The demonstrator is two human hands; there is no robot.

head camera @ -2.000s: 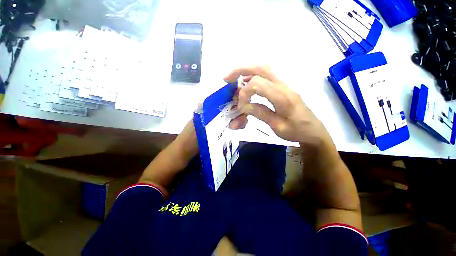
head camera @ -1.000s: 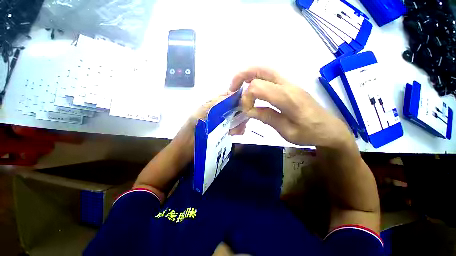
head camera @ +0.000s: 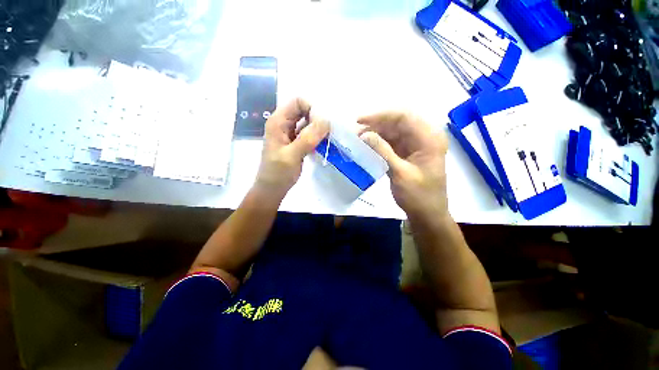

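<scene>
A blue-and-white cable box point(head camera: 348, 170) is between my hands above the table's front edge, its narrow end turned up. A pale flap or sleeve edge shows beside the blue; which one I cannot tell. My left hand point(head camera: 290, 144) grips the box's left corner between thumb and fingers. My right hand point(head camera: 412, 155) has its thumb and fingertips at the box's upper right edge. The box's picture side is hidden.
Overlapping white printed boxes point(head camera: 119, 137) lie at left, with a smartphone point(head camera: 256, 94) beside them. Blue-edged open boxes point(head camera: 517, 148) lie at right, near black cables point(head camera: 610, 72). A clear bag point(head camera: 148, 32) is upper left. A brown carton point(head camera: 54, 311) stands below.
The box has turned from upright, picture side showing, to its narrow end facing up. My left hand has come up into view at its left, and my hands have moved apart.
</scene>
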